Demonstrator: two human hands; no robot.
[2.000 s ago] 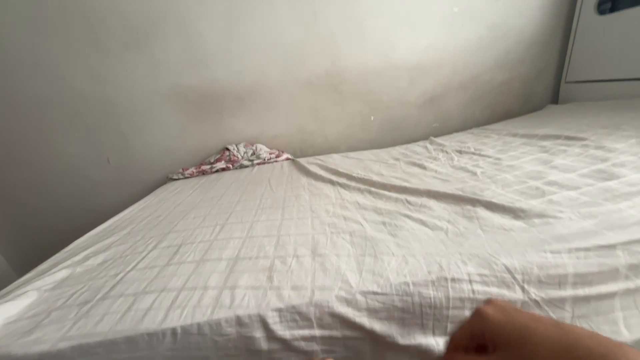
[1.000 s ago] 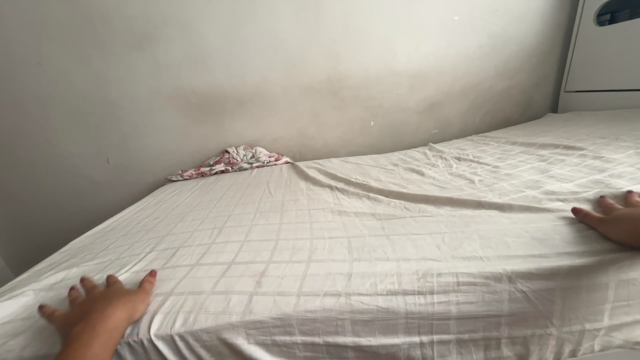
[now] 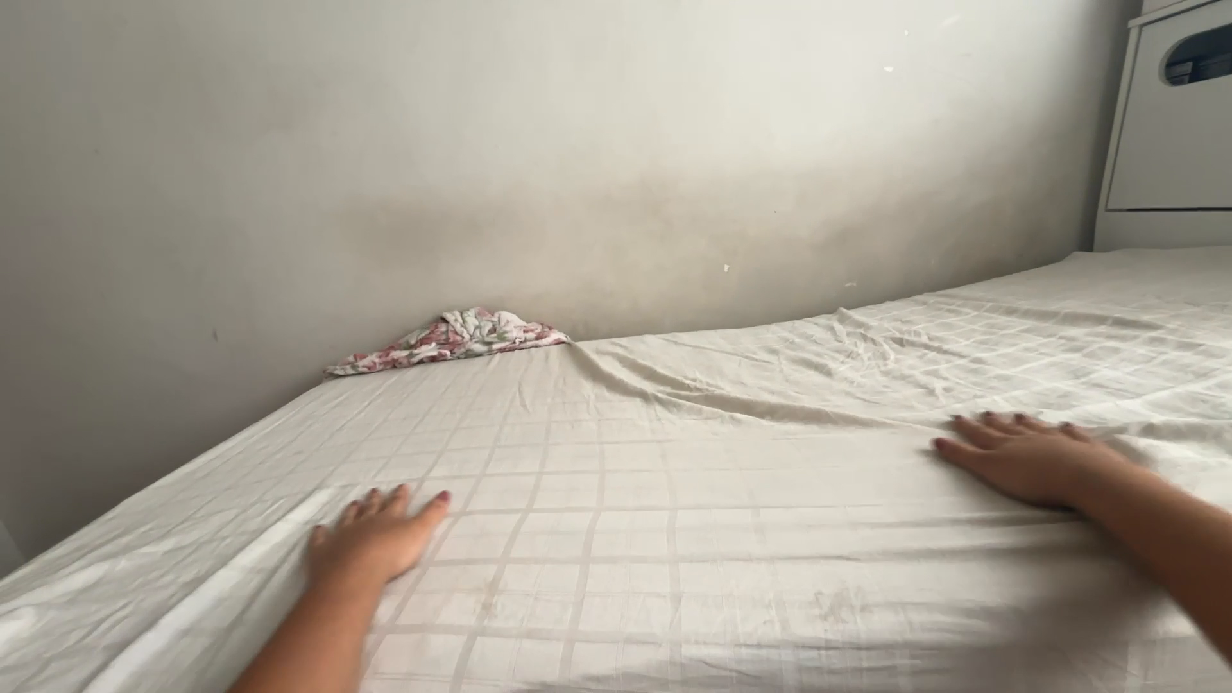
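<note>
A pale sheet with a woven check pattern covers the bed, creased on the right and along a diagonal fold near the middle. My left hand lies spread and palm down on the sheet at the lower left, holding nothing. On the right, my right hand rests flat on the sheet, fingers apart, just below the creases. At the bed's far edge a crumpled floral cloth in white, red and green lies against the wall.
A scuffed pale wall runs along the far side of the bed. At the right end stands a white cabinet with an oval cutout near its top.
Two seconds ago only one hand showed, at the lower right; both are now spread on the sheet. Since one second ago both have moved farther in over the bed. The floral cloth stays put.
</note>
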